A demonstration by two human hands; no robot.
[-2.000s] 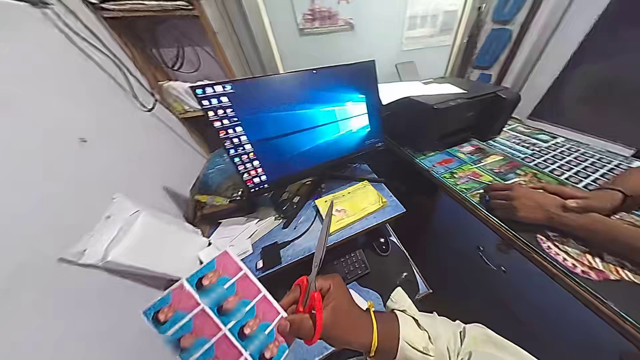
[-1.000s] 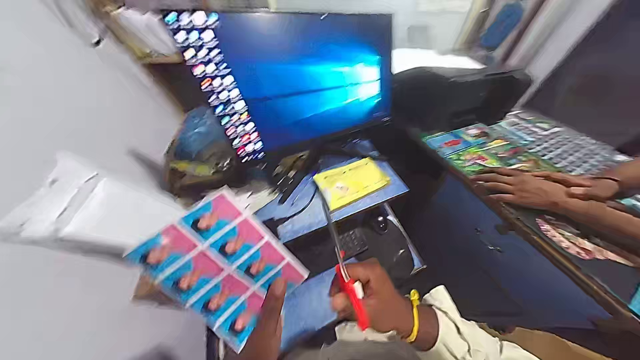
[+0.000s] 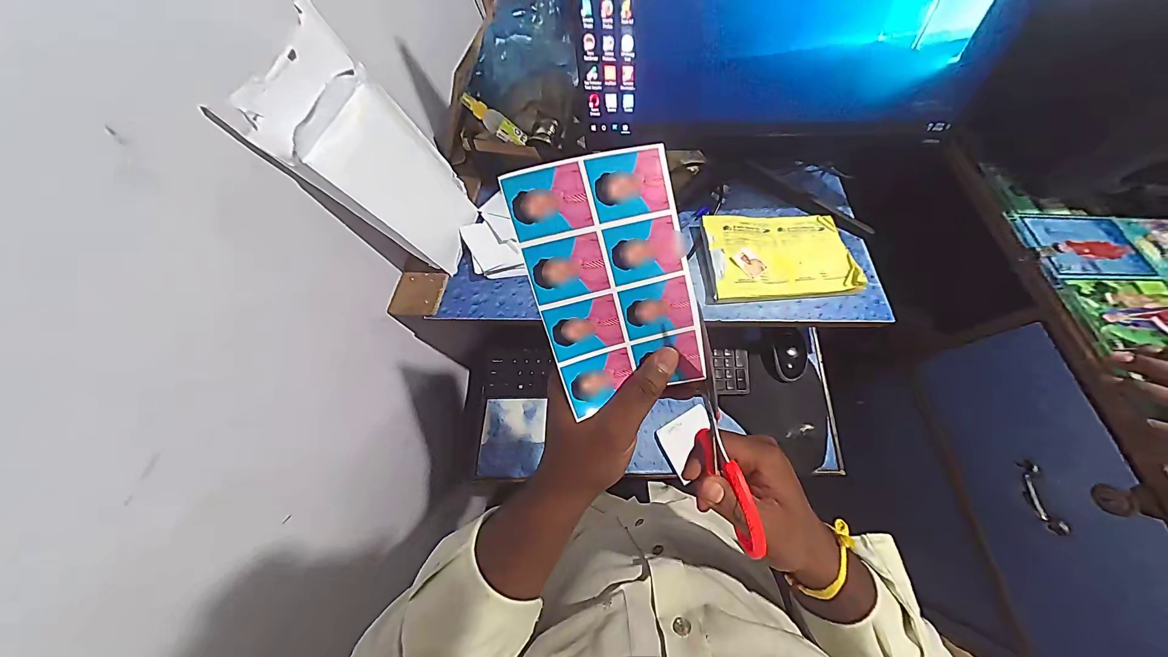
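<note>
My left hand (image 3: 607, 424) grips the lower end of a sheet of passport-style photos (image 3: 598, 265), thumb on its face. The sheet is tilted, with two columns of small portraits on blue, parted by white borders. In my right hand (image 3: 748, 484) are scissors with red handles (image 3: 746, 520), their blades pointing up beside the sheet's lower right edge. Whether the blades touch the paper cannot be told. A small white card (image 3: 684, 440) lies behind the scissors, between my hands.
A monitor (image 3: 785, 64) stands behind a yellow pad (image 3: 780, 257) on the blue desk shelf. Below are a keyboard (image 3: 516, 370) and a black mouse (image 3: 787, 354). A white box-like packet (image 3: 383, 164) leans at the left. Another person's fingers (image 3: 1145, 370) rest at the right edge.
The view has swung down and right. The photo sheet has been turned more upright, and the scissors now stand at its right edge. Both hands keep their hold.
</note>
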